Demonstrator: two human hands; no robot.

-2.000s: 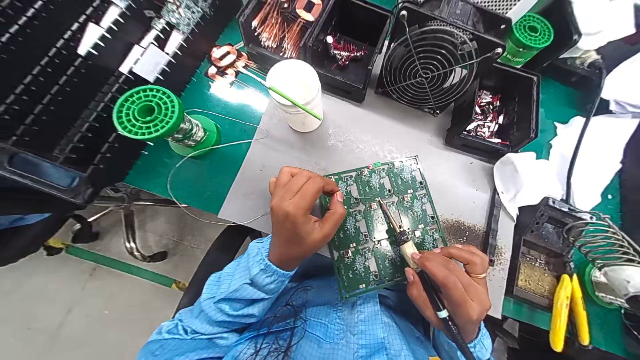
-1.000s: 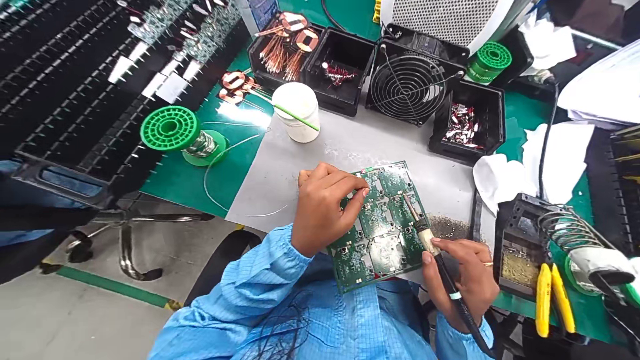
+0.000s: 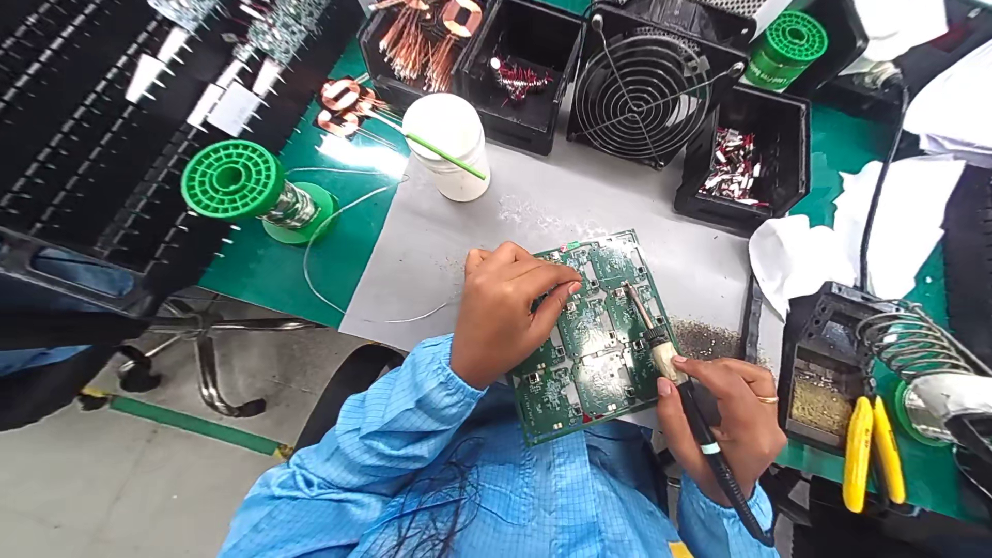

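A green printed circuit board panel lies tilted at the grey mat's front edge, close to my body. My left hand is over the panel's upper left part with thumb and forefinger pinched together; solder wire runs toward it from a green spool, though its end in the fingers is hard to see. In my right hand is a soldering iron, held like a pen. Its tip is at a part on the panel's upper right area, to the right of my left fingertips.
A white bottle with a green stick on top stands behind my left hand. Behind the mat are black bins of copper coils and small parts, and a fan. At right are an iron stand and yellow-handled pliers.
The iron's tip has moved from the panel's right side toward its upper middle, nearer my left fingertips, since one second ago. The iron stays in my right hand.
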